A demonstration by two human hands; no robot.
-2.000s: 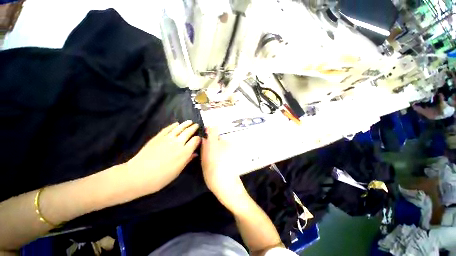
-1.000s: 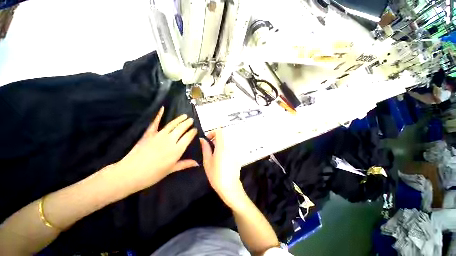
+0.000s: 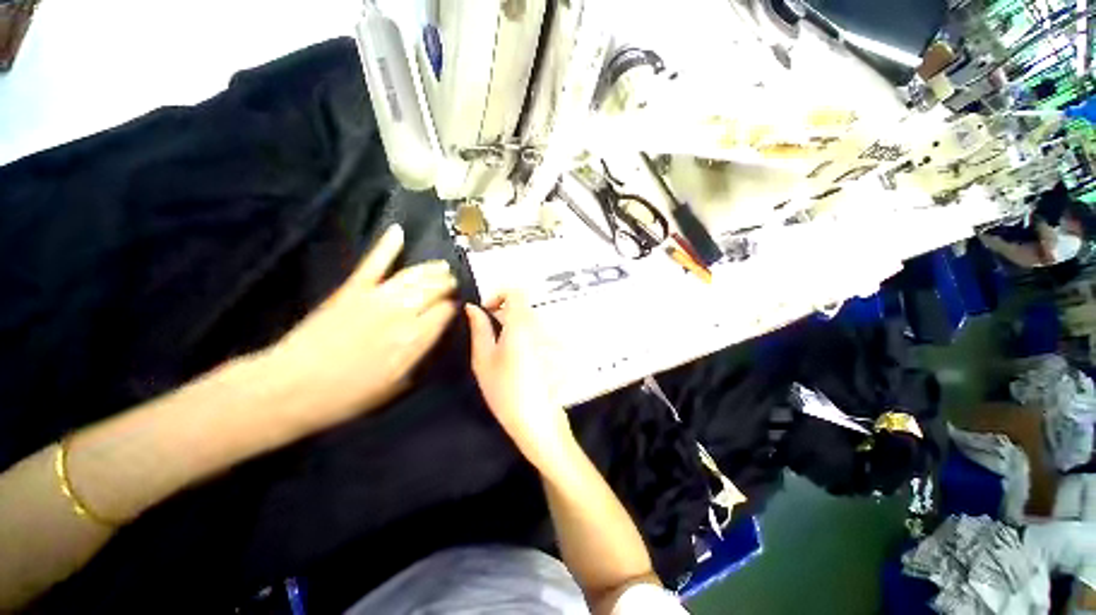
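Observation:
A large black cloth (image 3: 180, 264) covers the left of the table and my lap. Its right edge runs up under the head of the cream-white sewing machine (image 3: 493, 96). My left hand (image 3: 373, 330) lies on the cloth with its fingers curled and its forefinger pointing towards the needle area, which is partly hidden. My right hand (image 3: 511, 372) pinches the cloth's right edge between thumb and fingers, close beside my left fingertips. A round brownish spot (image 3: 470, 219) shows beside the needle area.
Black-handled scissors (image 3: 637, 225), a dark-handled tool (image 3: 691, 231) and an orange-tipped tool (image 3: 688, 260) lie beside the machine. Grey snips (image 3: 587, 279) lie on the white table. Black garments (image 3: 769, 421) with tags hang below the right edge. A blue bin (image 3: 726, 559) and a person's arm (image 3: 1016, 249) also show.
My left hand has curled its fingers from a flatter spread. My right hand has moved slightly up and left along the edge. The cloth at the upper left has shifted and now reaches higher.

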